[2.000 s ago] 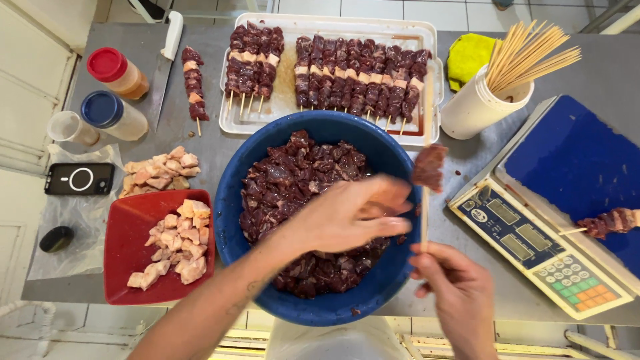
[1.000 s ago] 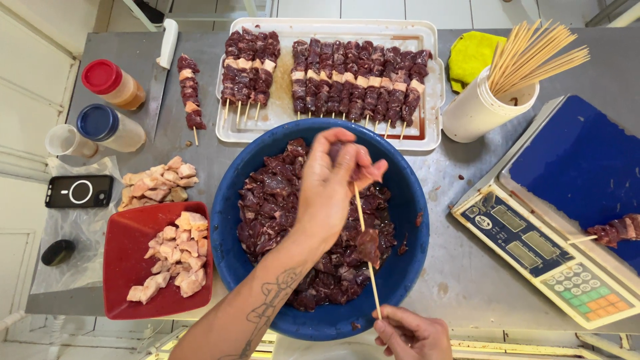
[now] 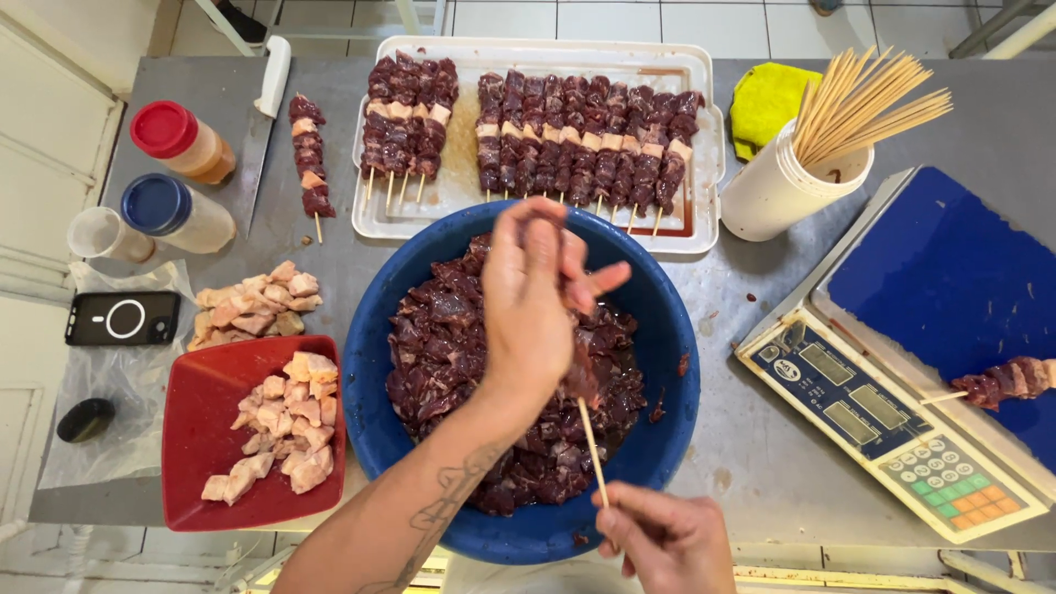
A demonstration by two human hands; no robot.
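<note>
A blue basin (image 3: 357, 388) holds many pieces of raw dark red meat (image 3: 441, 330). My right hand (image 3: 664, 532) pinches the lower end of a wooden skewer (image 3: 594, 450) at the basin's near rim. Meat is threaded on the skewer's upper part, partly covered by my left hand (image 3: 536, 305). That hand is raised over the basin with its fingers bent; whether it grips a piece of meat is hidden. Pale cubes (image 3: 276, 412) lie in a red square bowl (image 3: 194, 429) to the left. Finished skewers of meat (image 3: 590, 136) lie in rows on a white tray (image 3: 536, 51).
A knife (image 3: 272, 87), a single meat skewer (image 3: 309, 157), lidded jars (image 3: 169, 136), a phone (image 3: 122, 318) and loose pale chunks (image 3: 256, 305) are at the left. At the right are a container (image 3: 763, 194) of bare skewers, a yellow cloth (image 3: 763, 103) and a scale (image 3: 891, 437) bearing a meat skewer (image 3: 998, 384).
Two seconds ago one piece of meat was on the upright skewer. The skewer has since tilted over the basin, and my left hand has moved up around its upper part.
</note>
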